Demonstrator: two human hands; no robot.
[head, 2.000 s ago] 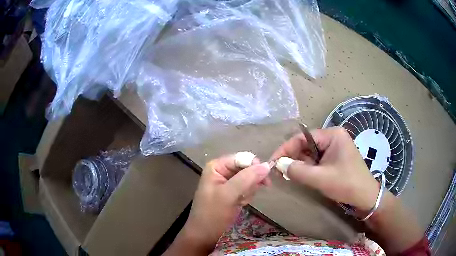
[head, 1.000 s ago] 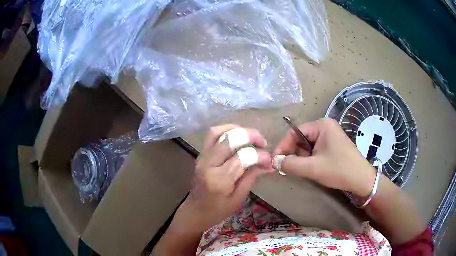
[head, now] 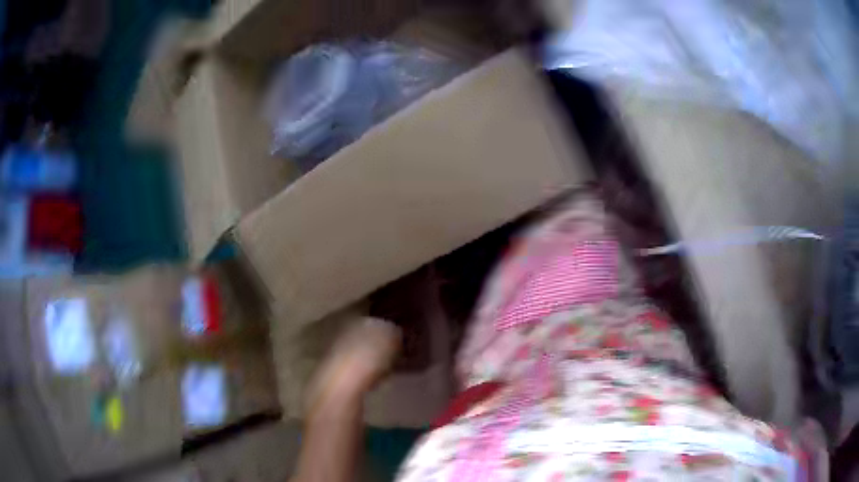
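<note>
The whole view is blurred. My left hand is low, left of the apron, over a dark gap beside the open cardboard carton. Its fingers are smeared, so I cannot tell whether it holds anything. My right hand is not in view. A clear plastic bag with a round unit lies inside the carton at upper left. A thin whitish strip lies across the bench edge at right. The round vented housing cannot be made out.
Crinkled clear plastic covers the upper right of the bench. A labelled carton stands at lower left. Red and blue items sit at the far left over the green floor. My floral apron fills the lower middle.
The view has swung left and down, so the carton and apron show larger. My left hand has left the small work at the fingertips and dropped beside the carton. My right hand has gone out of view.
</note>
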